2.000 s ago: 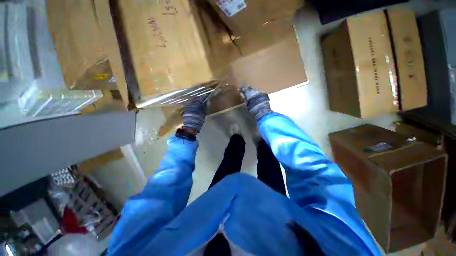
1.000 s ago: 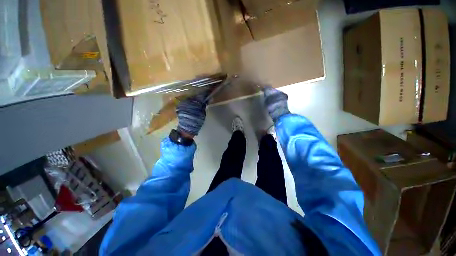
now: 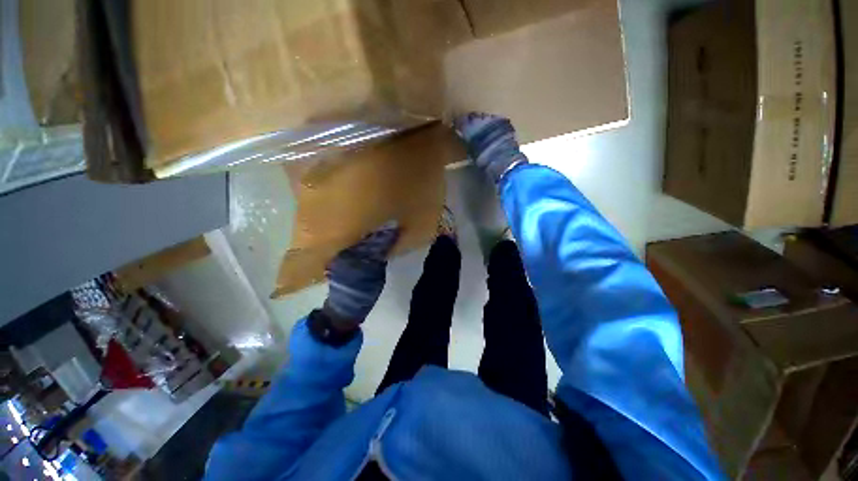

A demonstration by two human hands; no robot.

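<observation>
A large brown carton [image 3: 254,75] lies in front of me, with a shiny clear strip along its near edge. A brown cardboard flap [image 3: 362,193] hangs below that edge. My left hand [image 3: 357,272], in a grey striped knit glove, has its fingertips over the flap's lower part; whether it pinches the flap cannot be told. My right hand [image 3: 489,146], gloved the same way, has its fingertips at the carton's near right corner, beside a flat brown cardboard panel [image 3: 546,75]; its grip is unclear.
A closed carton [image 3: 790,113] stands at the right, with an open carton [image 3: 715,329] below it. A grey panel [image 3: 122,230] is at the left. A red dustpan [image 3: 124,366] and mixed items lie at the lower left. My feet are on the pale floor.
The flap has come down into view below the carton edge. My left hand has moved down from that edge. My right hand has moved slightly up and left. The carton appears larger and further left.
</observation>
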